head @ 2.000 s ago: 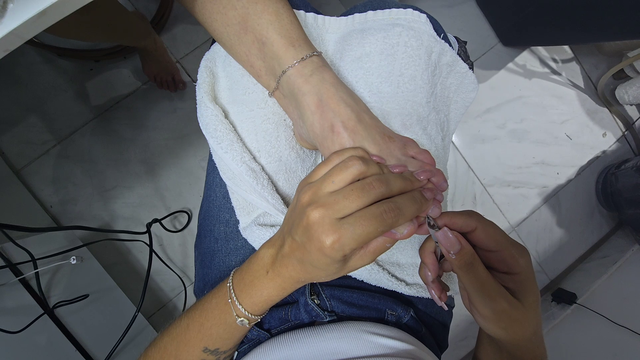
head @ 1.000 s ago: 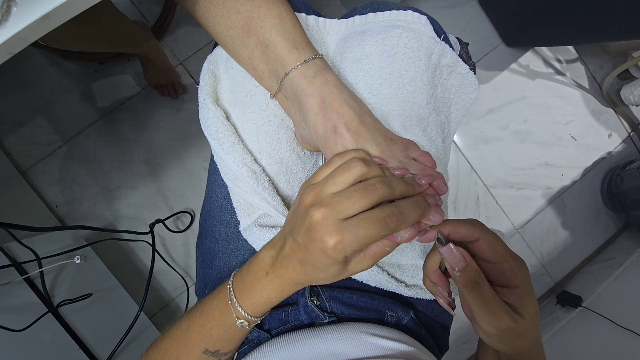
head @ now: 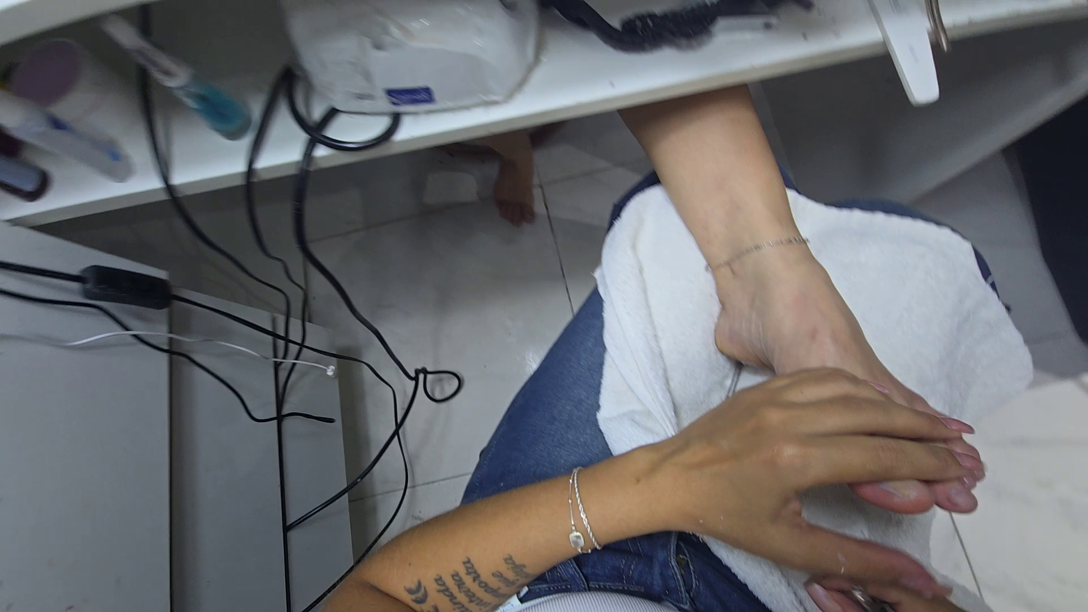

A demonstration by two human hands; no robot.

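Another person's bare foot (head: 799,314), with a thin chain anklet (head: 756,251), rests on a white towel (head: 918,280) over my lap. My left hand (head: 807,450) lies across the top of the foot near the toes, fingers extended and touching it, thumb pointing down and right. Bracelets circle my left wrist. At the bottom edge, my right hand (head: 858,595) shows only in part, close to my left thumb, with a small metal tool (head: 869,598) at its fingers; most of that hand and tool is out of frame.
A white shelf or tabletop (head: 476,127) crosses above, holding a white package (head: 416,51), a blue-tipped tube (head: 212,106) and a white file-like strip (head: 914,51) over its edge. Black cables (head: 340,289) hang at left beside a grey cabinet (head: 85,425). Another bare foot (head: 514,191) is on the tiled floor.
The view has swung left and up, bringing the shelf and its items in. My left hand's fingers have straightened over the foot. My right hand has moved toward my left thumb.
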